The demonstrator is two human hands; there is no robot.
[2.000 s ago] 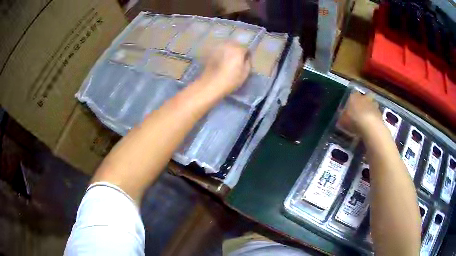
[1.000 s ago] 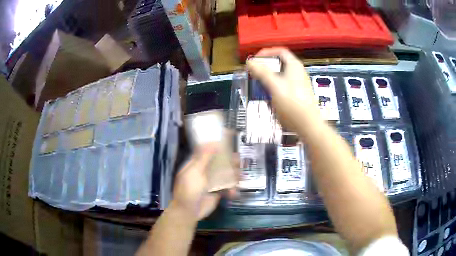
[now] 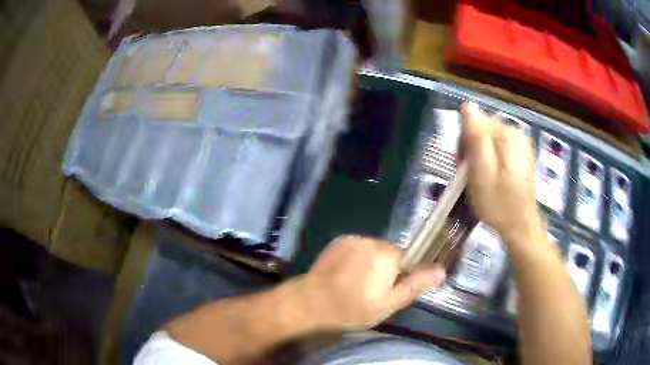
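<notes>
My left hand (image 3: pixel 363 274), at the lower middle, is shut on a thin pale cover (image 3: pixel 436 217) seen nearly edge-on and tilted. A dark brownish shape lies close along its right side; blur hides whether it is a phone. My right hand (image 3: pixel 499 167) is at the upper end of the cover, back of the hand up. Its palm side is hidden, so its hold cannot be told. Both hands are over the clear phone tray (image 3: pixel 445 303), which holds white-backed phones (image 3: pixel 589 187) in two rows. Everything is blurred.
A stack of cloudy cover trays (image 3: pixel 235 171) stands at left, with beige covers (image 3: pixel 171 105) in some pockets. A dark flat slab (image 3: pixel 367 135) lies on the green mat (image 3: pixel 342 214) between the trays. A red rack (image 3: pixel 545 60) is beyond the phone tray. Brown cardboard (image 3: pixel 35 142) is far left.
The left hand first reached onto the cover trays, then brought a beige cover with a white patch towards the phone tray. Now the hands are close together, and the cover has turned edge-on. The view has swung.
</notes>
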